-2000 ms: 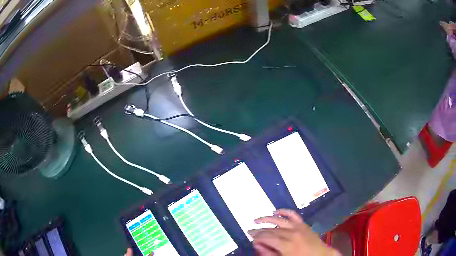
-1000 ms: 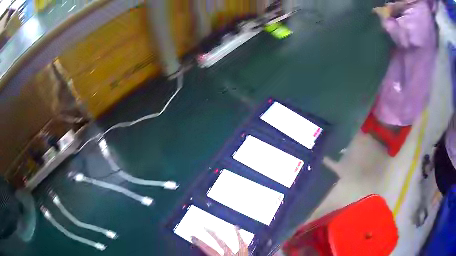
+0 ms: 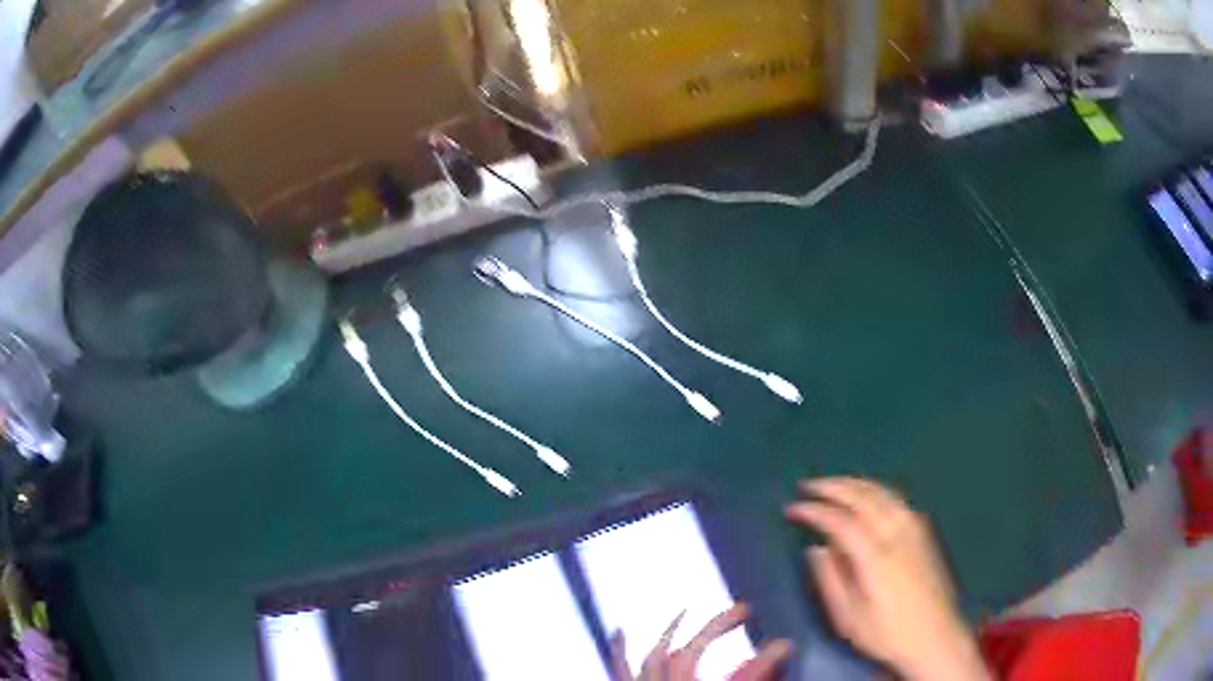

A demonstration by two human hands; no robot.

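Note:
A black phone tray (image 3: 386, 595) lies at the bottom edge, cut off by it. Bright pale screens show on a smartphone at its left (image 3: 299, 644), a middle one (image 3: 530, 623) and a right one (image 3: 652, 572); one slot looks dark. My left hand (image 3: 698, 649) is over the right phone, fingers spread, partly cut off; contact is unclear. My right hand (image 3: 885, 572) is right of the tray, fingers slightly bent, holding nothing visible. Several short white cables lie behind the tray, one at the left (image 3: 419, 430) and one at the right (image 3: 672, 329).
A fan (image 3: 166, 273) stands at the left. A power strip (image 3: 412, 220) and a long white cord (image 3: 745, 200) run along the back. Another power strip (image 3: 998, 107) is at the back right. Another phone tray (image 3: 1184, 226) is at the far right. A red stool (image 3: 1064, 648) is at lower right.
The tray with four lit screens is gone from in front; a tray now shows at the far right. A differently lit tray is at the bottom. Both hands now show at its right side.

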